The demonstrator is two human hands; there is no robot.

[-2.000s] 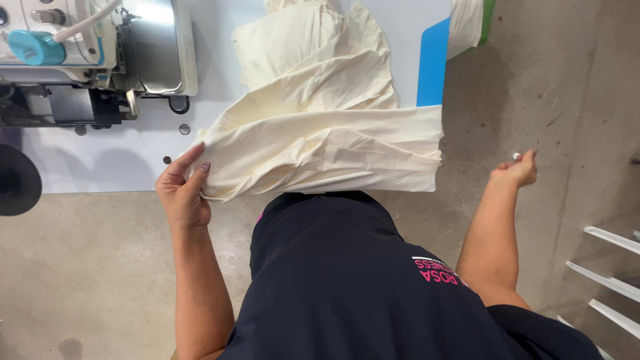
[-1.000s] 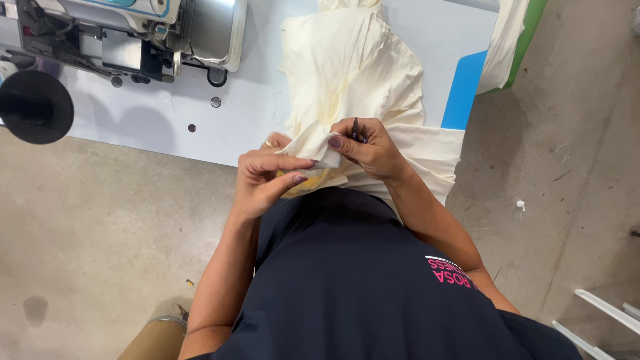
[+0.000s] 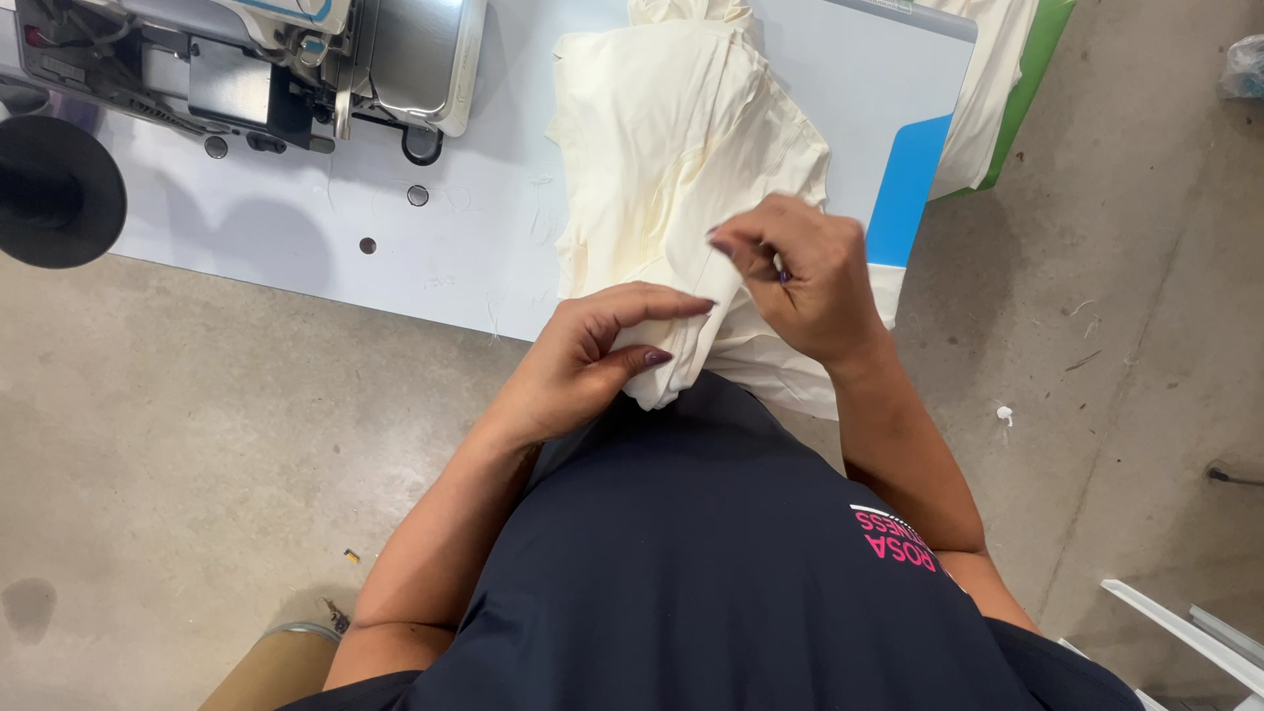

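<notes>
A cream fabric piece [image 3: 632,148], gathered and folded, lies on the pale worktable and hangs over its front edge against my dark shirt. My left hand [image 3: 602,355] pinches a folded edge of it between thumb and fingers, close to my body. Just to the right, over the cloth, my right hand [image 3: 800,276] is raised with curled fingers, its fingertips slightly blurred. Whether it holds something small, or a thread, cannot be told. The lower fabric passes behind my right wrist.
An industrial sewing machine [image 3: 267,69] stands at the table's upper left, with a black round disc [image 3: 59,193] beside it. More cream cloth hangs over a green-edged holder [image 3: 1027,99] at upper right. A white scrap [image 3: 1004,415] lies on the concrete floor; white metal bars [image 3: 1175,632] are at lower right.
My right hand came in from over the floor to the fabric, then lifted a little off it. My left hand moved from the fabric's left end to a bunched fold. A white scrap now lies on the floor.
</notes>
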